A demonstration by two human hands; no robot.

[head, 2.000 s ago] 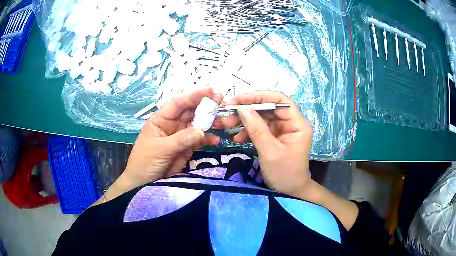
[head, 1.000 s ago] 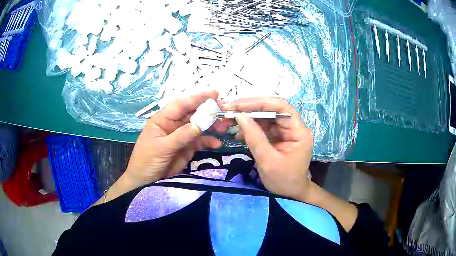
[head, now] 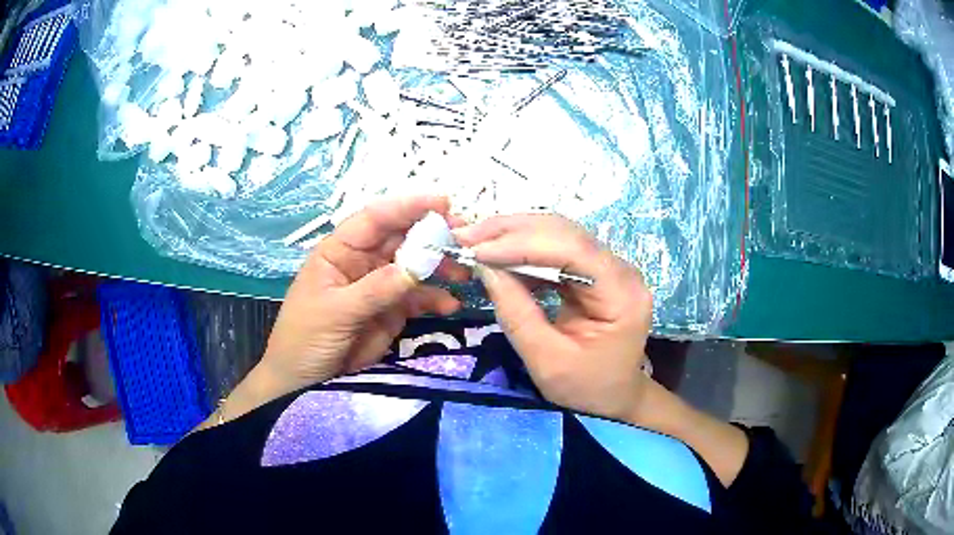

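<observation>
My left hand (head: 356, 274) pinches a white plastic head (head: 424, 247) between thumb and fingers. My right hand (head: 570, 303) holds a slim white sleeve (head: 539, 273) with a metal shaft (head: 578, 279) showing at its right end, tilted slightly down to the right. The metal tip at its left end meets the right side of the head. Whether it sits inside the head cannot be told, as fingertips cover part of it.
Loose white heads (head: 251, 94) heap on a clear plastic bag (head: 199, 225) at left, metal shafts (head: 523, 31) at the back. White sleeves (head: 544, 146) lie in the centre. A clear tray (head: 847, 199) at right holds several assembled pieces (head: 834, 99). A blue tray (head: 42, 89) stands at far left.
The sleeve and shaft have gone from nearly level to tilted down at the right end. My right fingers have moved left along the sleeve, closer to the head. My left hand has barely moved.
</observation>
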